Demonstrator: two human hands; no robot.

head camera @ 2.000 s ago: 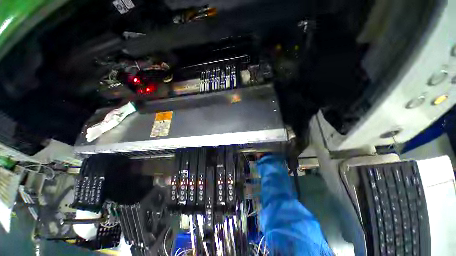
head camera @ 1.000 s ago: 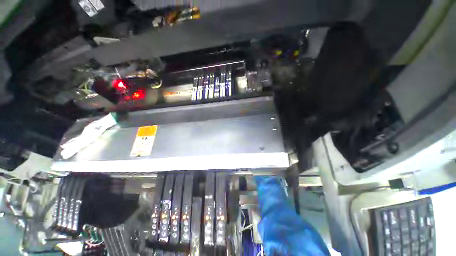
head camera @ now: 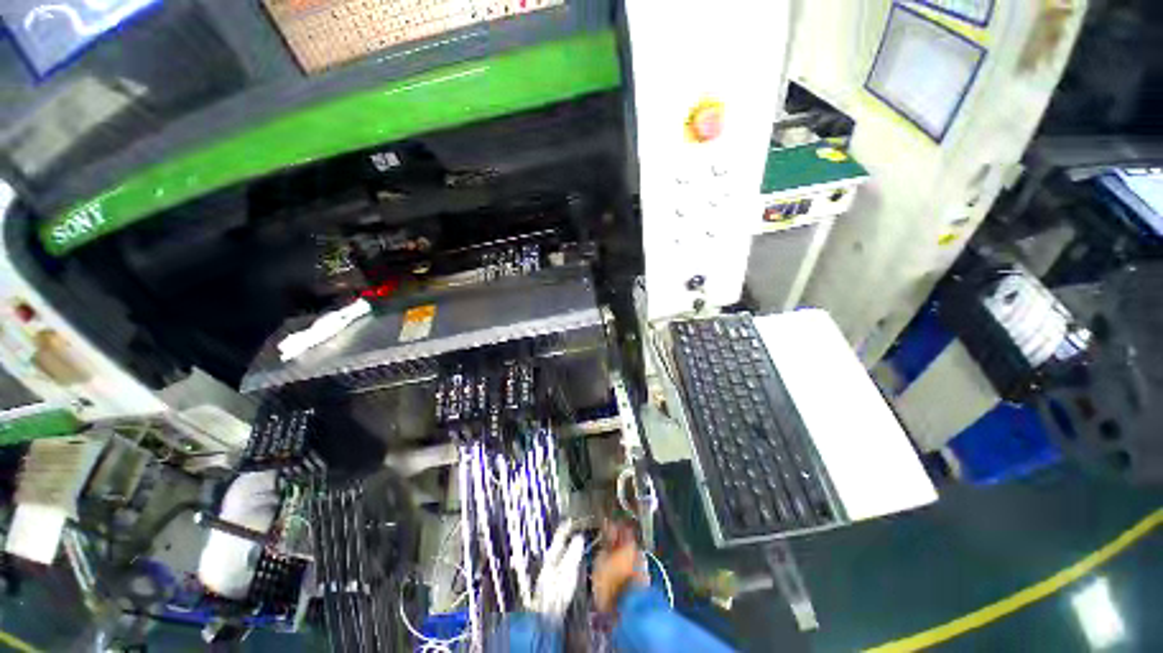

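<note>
My left hand (head camera: 559, 574), in a white glove, is low in the picture at the white strips (head camera: 510, 504) hanging from the feeders. My bare right hand (head camera: 617, 564) is close beside it, to the right. Both are blurred, and whether either grips something cannot be told. Black tape feeders (head camera: 485, 393) stand side by side under the silver-grey cover plate (head camera: 497, 328). A white glove (head camera: 325, 329) lies on the plate's left part, left of an orange-white label (head camera: 417, 322).
The safety cover (head camera: 344, 112) with its green edge arches above. A keyboard (head camera: 753, 421) sits on a white side shelf (head camera: 848, 415) at right. Above it are a red emergency stop (head camera: 704, 121) and buttons. Another feeder group (head camera: 281, 436) is at left. A blue container (head camera: 1008, 447) stands on the floor.
The view has pulled back and shows more of the machine and the floor. My right arm, earlier reaching in below the plate's right end, is now lower. My gloved left hand has come into view.
</note>
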